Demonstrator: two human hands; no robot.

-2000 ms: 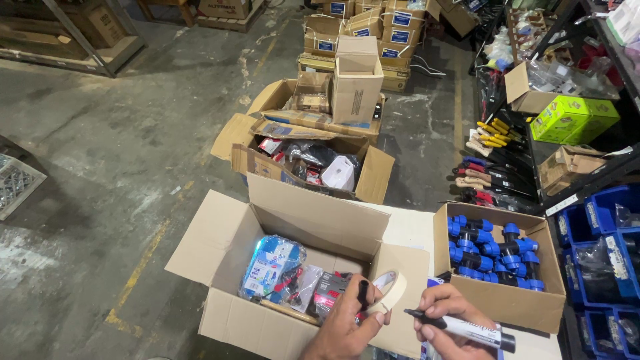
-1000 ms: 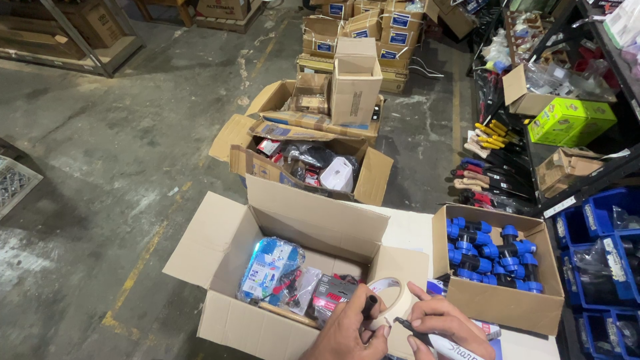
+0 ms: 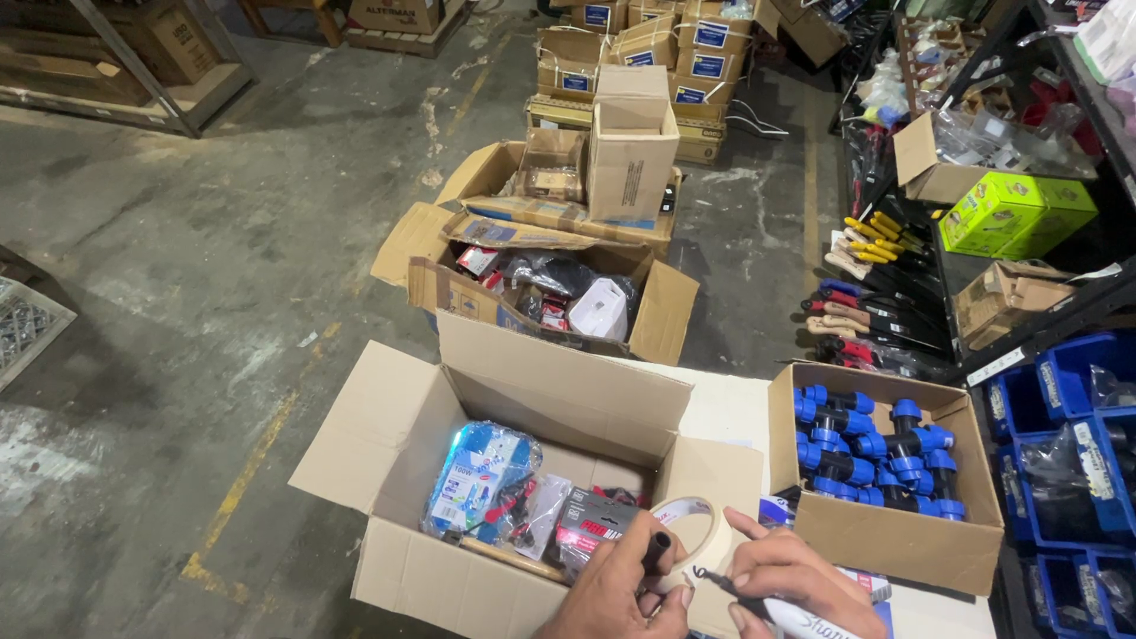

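Observation:
A roll of masking tape [image 3: 690, 535] is gripped by my left hand [image 3: 621, 586], which also has the black marker cap [image 3: 657, 551] between its fingers. My right hand [image 3: 790, 577] holds a white Sharpie marker [image 3: 803, 619], its black tip at the tape, beside a small dark mark. Behind my hands stands an open cardboard box [image 3: 390, 497] with a blue package in clear plastic [image 3: 484, 479], a dark boxed item [image 3: 590, 524] and a wooden handle [image 3: 510, 559] inside.
At right, a cardboard box [image 3: 896, 541] holds several black and blue pipe fittings [image 3: 870, 444]. Blue bins [image 3: 1065, 461] and a metal shelf [image 3: 1038, 333] stand beyond it. Another filled box [image 3: 670, 311] sits ahead, near tools with yellow handles [image 3: 874, 238]. Stacked cartons [image 3: 701, 62] stand farther back.
The marker's tip has moved onto the tape roll, where a dark mark now shows. My right hand has come closer to my left; two seconds ago they were farther apart.

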